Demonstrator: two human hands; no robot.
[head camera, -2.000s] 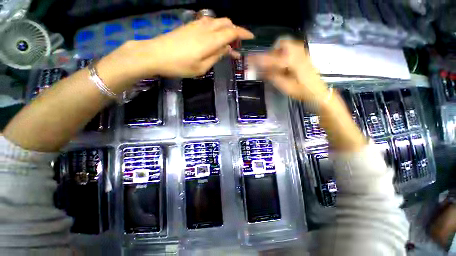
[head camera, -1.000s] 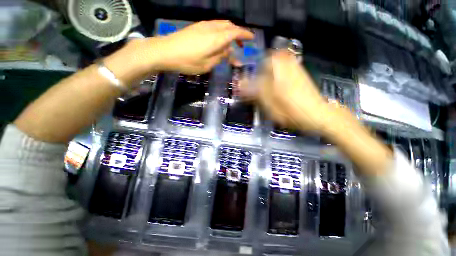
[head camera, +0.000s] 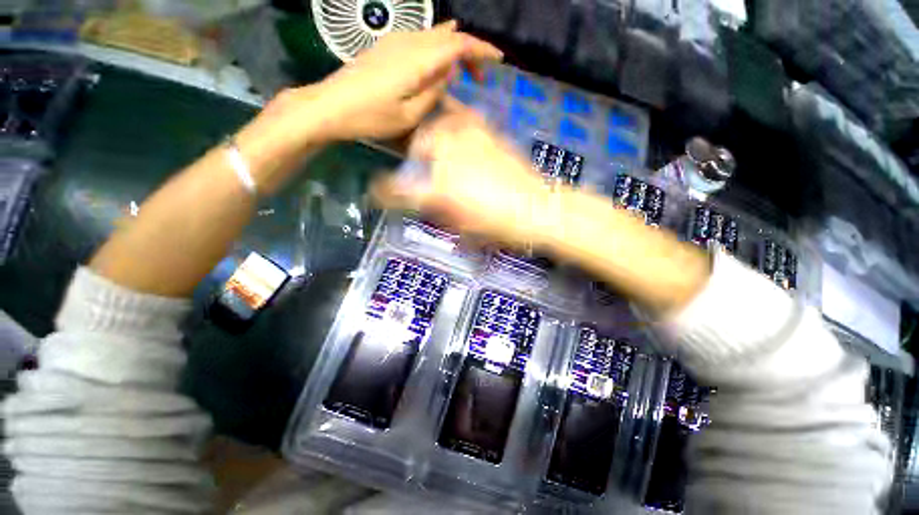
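Black keypad phones (head camera: 496, 352) lie in the pockets of a clear blister tray (head camera: 314, 417). A clear film sheet with rows of blue prints (head camera: 572, 126) lies across the tray's far edge. My left hand (head camera: 388, 86) is over the far left part of the tray, fingers bent and pointing right. My right hand (head camera: 458, 166) is blurred, just below and touching or overlapping my left hand in view. Its forearm crosses above the far row of phones. Whether either hand holds a film cannot be told.
A small fan (head camera: 373, 18) stands at the top. A dark piece with a white and orange end (head camera: 254, 284) lies on the green mat (head camera: 121, 151) left of the tray. A metal-capped bottle (head camera: 705, 166) stands behind the tray, and a white board (head camera: 859, 307) lies at the right.
The view has turned left, so tray, fan and film sheet sit further right. My right hand has moved left, close under my left hand. More of the blue-printed sheet shows than one second ago.
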